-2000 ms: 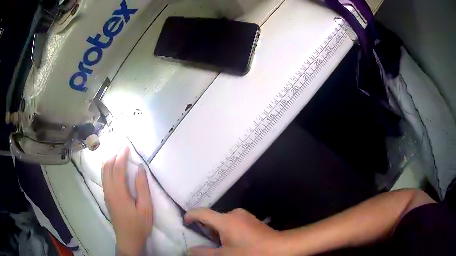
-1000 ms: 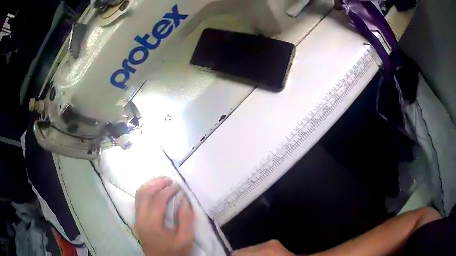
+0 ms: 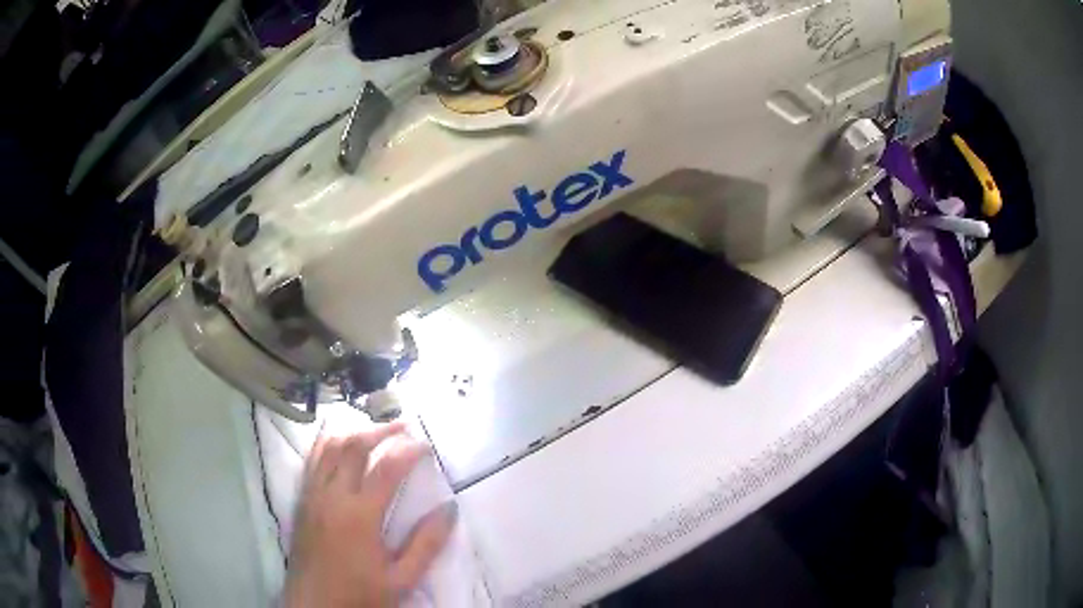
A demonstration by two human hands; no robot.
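Note:
A white padded panel (image 3: 457,568) lies on the machine table, running from under the machine head to the bottom edge. Its thin dark seam edge shows along the right side. My left hand (image 3: 362,511) lies flat on the panel, fingers apart and thumb to the right, just below the brightly lit presser foot area (image 3: 382,401). The hand is slightly blurred. The needle cannot be made out in the glare. My right hand is out of the picture.
The cream sewing machine (image 3: 511,154) spans the top, with a lit control panel (image 3: 924,78). A smartphone (image 3: 667,291) lies under its arm. Purple ribbons (image 3: 938,267) hang at the right, near a yellow-handled tool (image 3: 976,176). Dark fabric (image 3: 89,404) lies left.
The view has tilted up and shows more of the machine. My left hand's fingers have spread out on the panel. My right hand has left the picture.

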